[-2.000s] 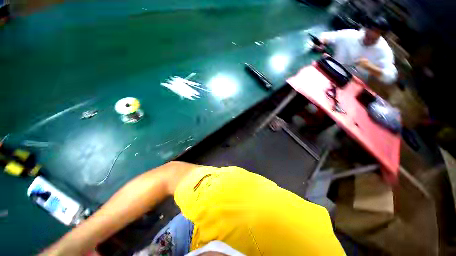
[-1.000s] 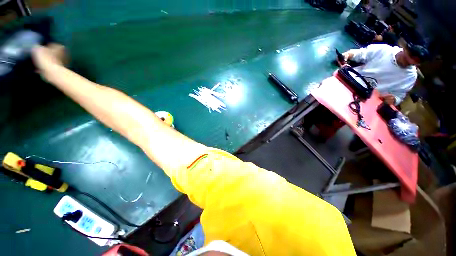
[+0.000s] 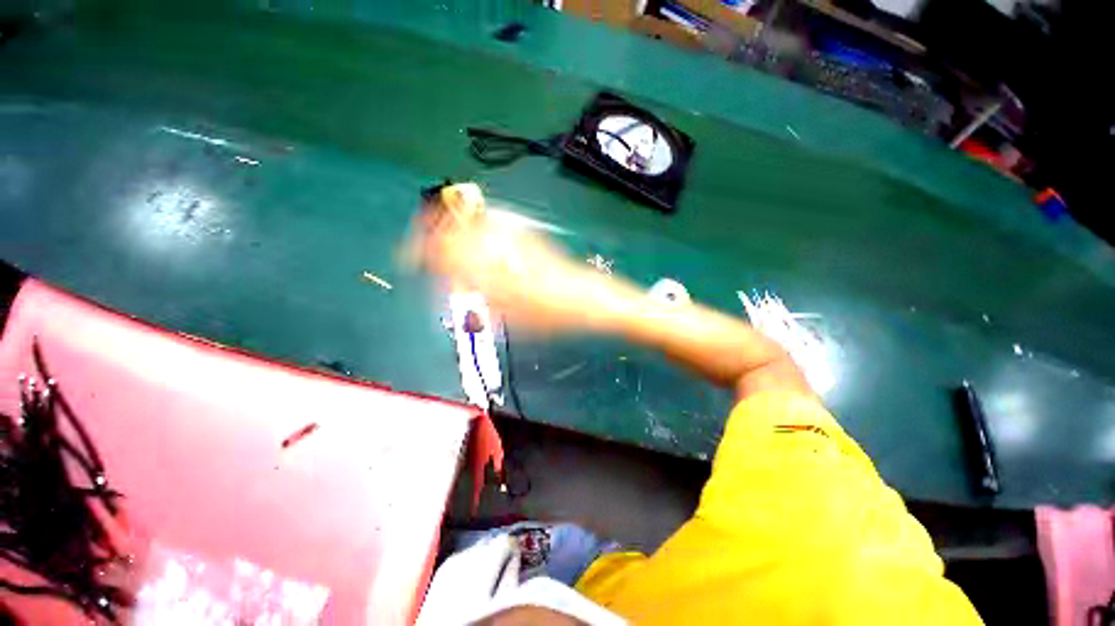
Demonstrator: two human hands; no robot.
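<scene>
My right hand is blurred at the end of my outstretched right arm, over the green table. A yellow and black item, perhaps the soldering gun or its stand, shows at the hand; blur hides whether the fingers hold it. A black square housing with a white round centre lies flat farther back, apart from the hand, its black cable to its left. A white power strip with a plug lies just below the hand. My left hand is not in view.
A red surface at lower left bears dark leads and a shiny translucent patch. On the green table are a partly hidden spool, white strips and a black rod-like tool.
The view has swung left, bringing the red surface in. My right hand was at a blurred dark object at far left; now it is by the power strip, and the housing lies apart from it.
</scene>
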